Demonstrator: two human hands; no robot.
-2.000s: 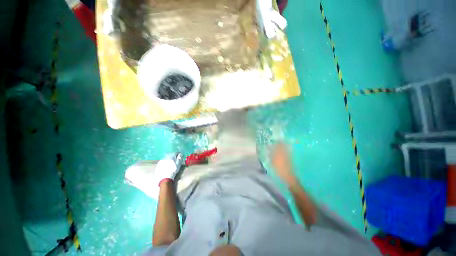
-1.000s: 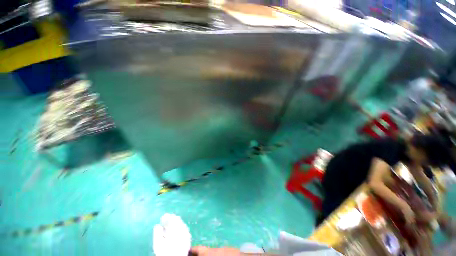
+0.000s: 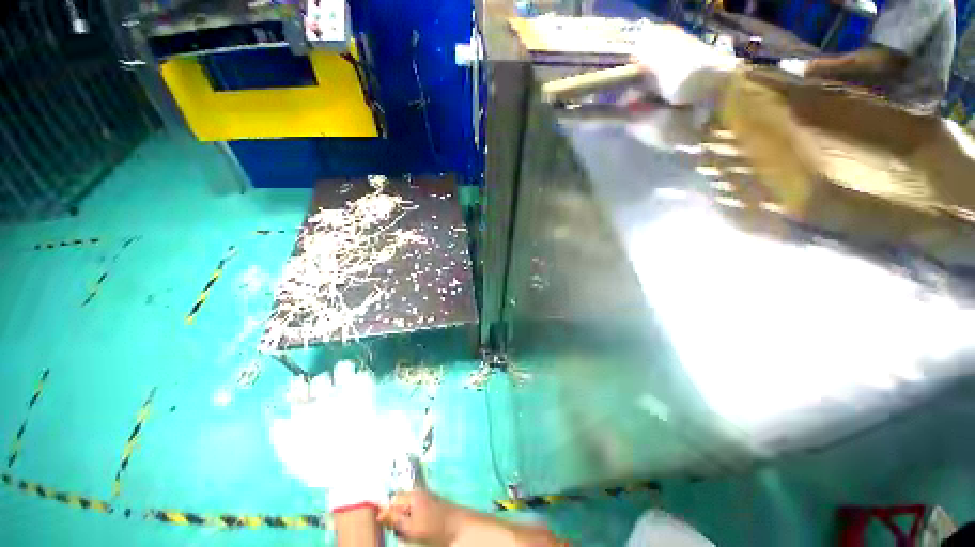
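My left hand is in a white glove with a red cuff, at the bottom left of centre. Its fingers are spread and it holds nothing; the glove is overexposed. My right hand is bare, at the bottom edge beside the left wrist. Its fingers are closed on the cuff of the left glove.
A shiny metal table stands at right. On it are a brown box and a light brown handle beside a blurred white shape. A low dark table holds pale scraps. A person is at the far right.
The view has swung from the yellow table to the metal table and the blue and yellow machine. My right hand has come to the left glove's cuff.
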